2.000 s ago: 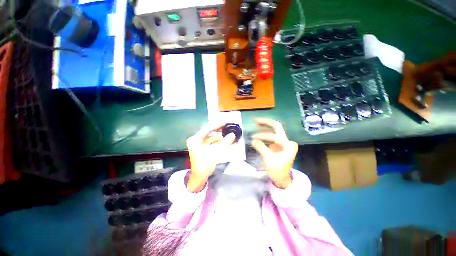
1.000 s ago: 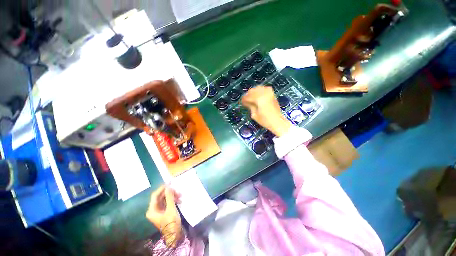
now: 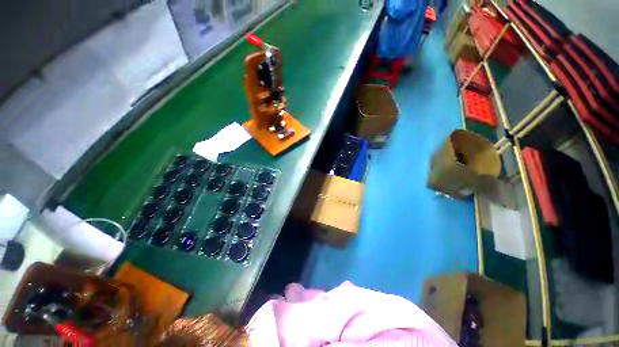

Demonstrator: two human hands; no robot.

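Note:
The clear blister tray (image 3: 201, 215) lies on the green bench at centre left, with rows of round black parts (image 3: 239, 251) in its pockets. The nearer toggle press (image 3: 153, 291) is cut off at the bottom left; its red handle (image 3: 73, 333) shows at the frame's edge. Neither my left hand nor my right hand is visible. A pink sleeve (image 3: 339, 315) and some hair (image 3: 203, 332) show at the bottom edge.
A second toggle press (image 3: 282, 135) stands beyond the tray, beside a white cloth or paper (image 3: 222, 142). Right of the bench are cardboard boxes (image 3: 338, 203) on the blue floor (image 3: 394, 230) and a rack (image 3: 536, 271). A blue-covered shape (image 3: 402, 30) is far back.
The view has swung right, so the tray and both presses sit further left and the rack has come into view. Both hands have left the picture.

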